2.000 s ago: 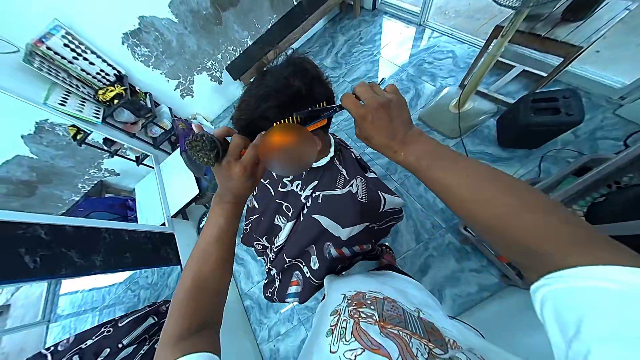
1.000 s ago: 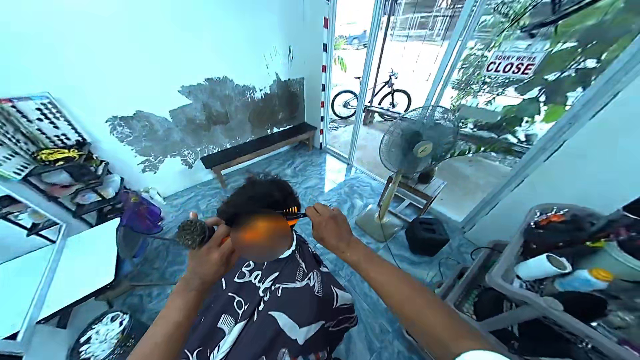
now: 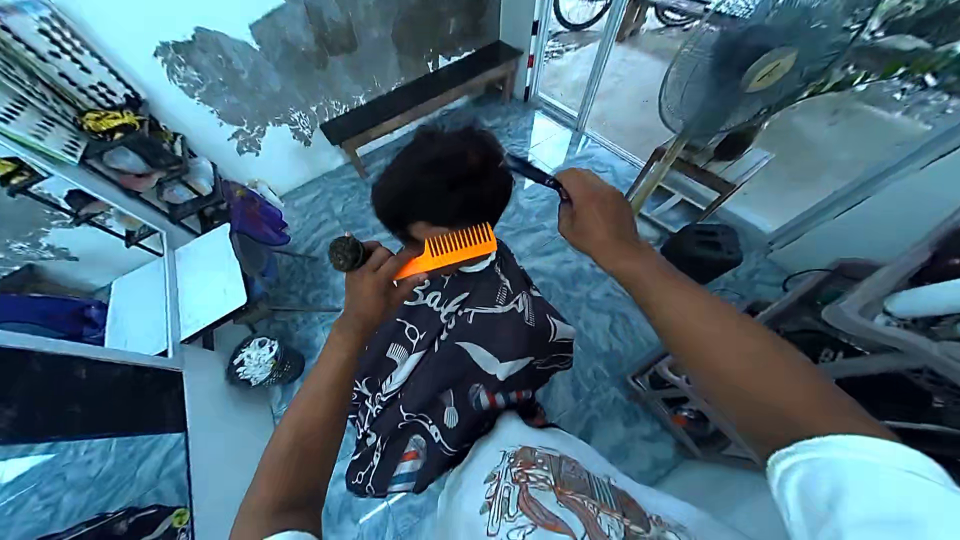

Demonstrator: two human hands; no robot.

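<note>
A seated person with dark hair (image 3: 446, 176) wears a black barber cape (image 3: 472, 352) with white and red prints. My left hand (image 3: 375, 289) holds an orange wide-tooth comb (image 3: 457, 249), teeth up, at the lower edge of the hair near the neck. The same hand also holds a round-ended brush (image 3: 347, 253), its dark bristles pointing left. On the other side, my right hand (image 3: 598, 217) grips a slim dark tool (image 3: 534, 172), whose tip is beside the hair; its exact kind cannot be told.
A black-topped bench (image 3: 424, 94) stands by the peeling wall. A pedestal fan (image 3: 739, 75) and a black box-like object (image 3: 701, 251) are at the right, with a plastic rack (image 3: 690, 420) lower down. A basket of white pieces (image 3: 262, 361) and a white table (image 3: 202, 281) are at the left.
My right hand and its dark tool have moved apart from the orange comb, which shows in full below the hair. The view has shifted strongly.
</note>
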